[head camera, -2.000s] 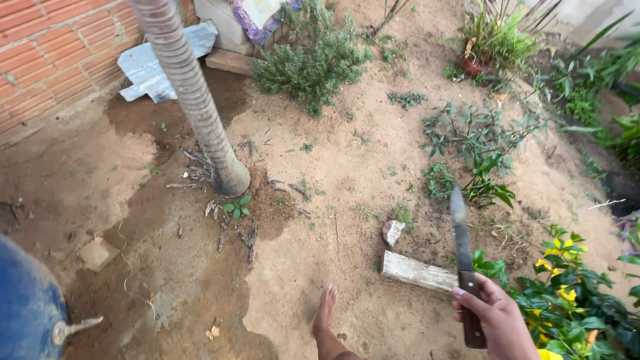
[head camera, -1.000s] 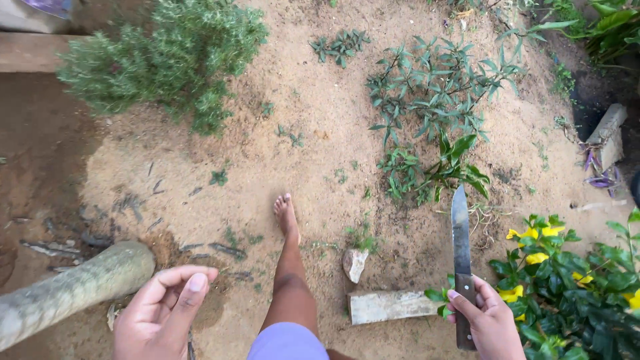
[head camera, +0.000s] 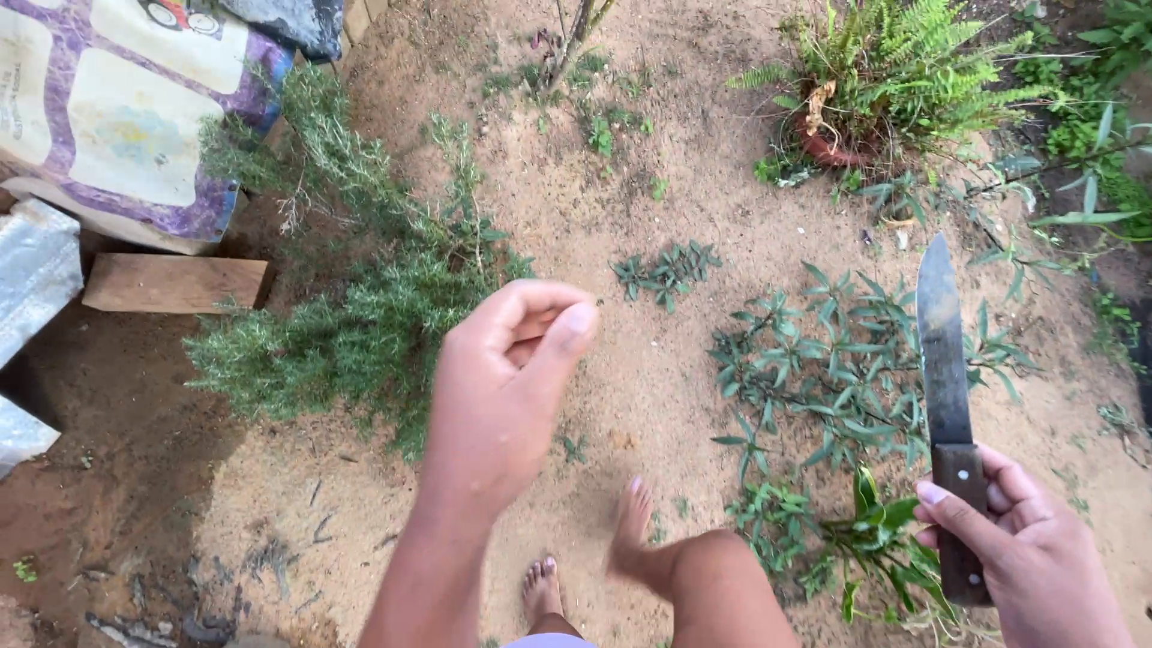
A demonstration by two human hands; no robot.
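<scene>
My right hand (head camera: 1017,531) grips the dark wooden handle of a knife (head camera: 943,360), whose stained metal blade points away from me, over a low leafy plant (head camera: 837,369). My left hand (head camera: 513,378) is raised near the middle, fingers curled and thumb close to the forefinger. No object shows in it, though the inside of the curled fingers is partly hidden. Behind and left of it grows a bushy shrub with needle-like leaves (head camera: 333,351). A small sprig of plants (head camera: 670,270) lies low on the sand beyond the left hand.
My bare feet (head camera: 543,585) are on sandy ground. At left are a wooden block (head camera: 175,283), bent metal sheeting (head camera: 36,270) and a purple-and-white printed sheet (head camera: 135,117). A fern (head camera: 900,81) in a reddish pot (head camera: 823,148) stands at upper right, and a thin stem (head camera: 571,45) rises at the top.
My left hand, out of view two seconds ago, has risen from the lower left to the middle. The knife stays in my right hand. The view has moved forward over the ground.
</scene>
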